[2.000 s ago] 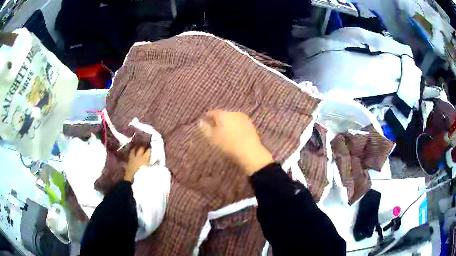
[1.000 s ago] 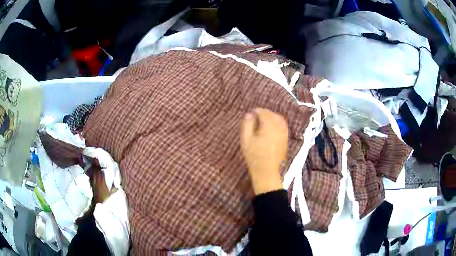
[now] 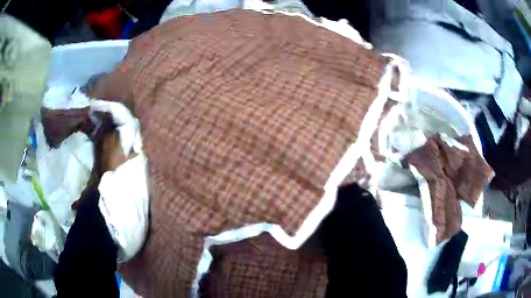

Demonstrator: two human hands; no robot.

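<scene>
A large brown checked cloth piece [image 3: 250, 122] with white edge strips spreads over the middle, bulging upward. My left hand [image 3: 112, 152] is blurred and mostly covered at the left, among brown cloth and a bunched white cloth [image 3: 125, 201]; its fingers and grip cannot be made out. My right hand is hidden under the checked cloth's lower right edge; only the black sleeve shows. Smaller checked pieces [image 3: 445, 192] with white edges hang at the right, beside loose white strips. More checked cloth lies below the large piece's white edge.
A white container rim [image 3: 87, 49] shows behind the cloth at upper left. A pale printed bag [image 3: 20, 93] stands at the far left edge. A large pale bundle [image 3: 448, 43] lies at upper right. A black object [image 3: 447, 262] lies on the white surface at lower right.
My right hand has gone from on top of the checked cloth to under its right edge. The cloth's lower edge has lifted, showing cloth beneath. The view has shifted, blurring the scene.
</scene>
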